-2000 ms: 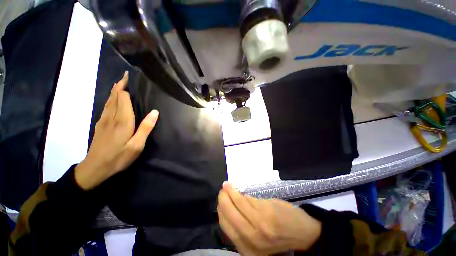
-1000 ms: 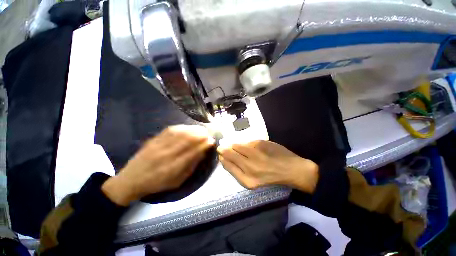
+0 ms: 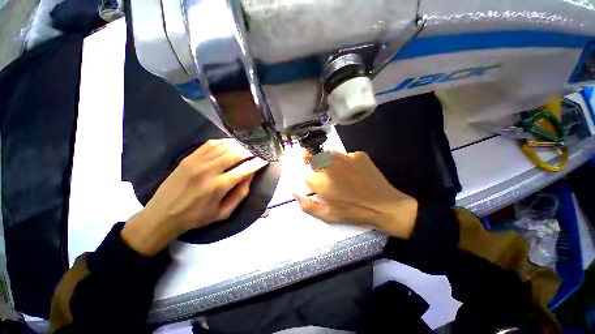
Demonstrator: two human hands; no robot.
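A large black cut piece (image 3: 163, 124) lies left of the needle, with its curved end under my left hand. My left hand (image 3: 202, 189) rests on this cloth with its fingertips close to the presser foot (image 3: 285, 147). My right hand (image 3: 352, 192) is just right of the needle, with its fingers bent over the brightly lit needle plate. Glare hides whether its fingertips hold cloth. The white lockstitch machine (image 3: 313, 39) with a blue stripe stands over the work. A stack of small black cut pieces (image 3: 411, 150) lies behind my right hand.
A long black piece (image 3: 39, 156) lies at the far left. Snips with green and yellow handles (image 3: 545, 140) lie at the right. A blue crate (image 3: 571, 254) with clear bags is below the table edge (image 3: 274, 277). Black cloth (image 3: 293, 303) hangs in front of the table.
Both hands have come up to the needle from farther apart. Since a second ago my left hand has shifted slightly left and my right hand up and right. The cloth's curved end has moved up onto the table.
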